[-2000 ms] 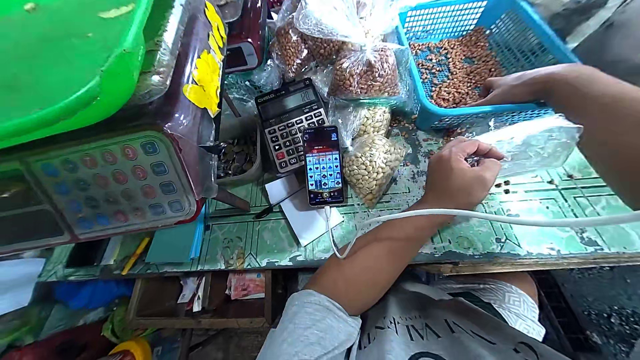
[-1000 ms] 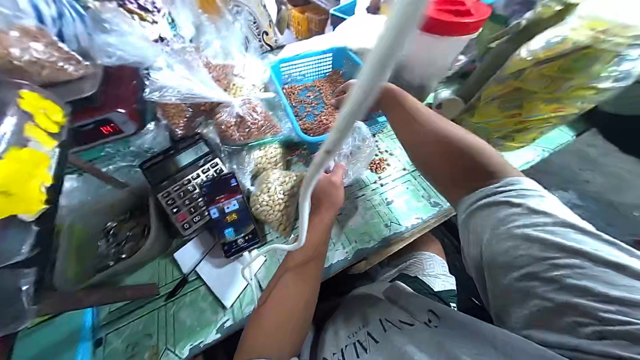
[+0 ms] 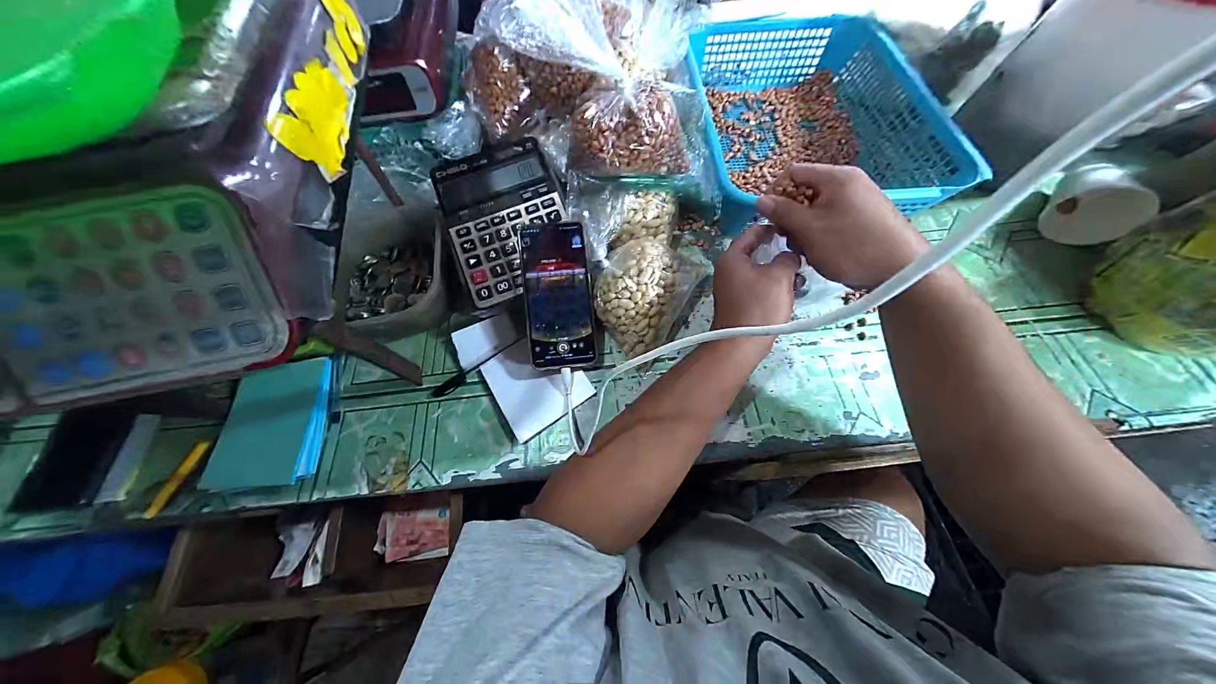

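Reddish-brown nuts, probably peanuts (image 3: 794, 123), lie in a blue perforated plastic basket (image 3: 926, 142). My right hand (image 3: 836, 214) is at the basket's near edge, fingers closed around some of these nuts. Just below and to its left, my left hand (image 3: 755, 285) holds a clear plastic bag (image 3: 817, 293), mostly hidden by the hands. Left of my left hand lies a tied clear bag of pale nuts (image 3: 638, 294). Tied bags of brown nuts (image 3: 632, 128) rest beyond it. A white cable (image 3: 708, 334) crosses over both forearms.
A smartphone (image 3: 559, 294) leans on a calculator (image 3: 499, 218), above white paper (image 3: 532, 394). A container of coins (image 3: 389, 282), a plastic-covered scale (image 3: 142, 285) and blue-green booklets (image 3: 271, 423) are leftward. An open wooden drawer (image 3: 294, 603) sits below the counter. A white roll (image 3: 1097, 204) lies at right.
My right hand has come out of the basket to its near edge with nuts in its fingers. My left hand is now close beside it. The view has swung back left.
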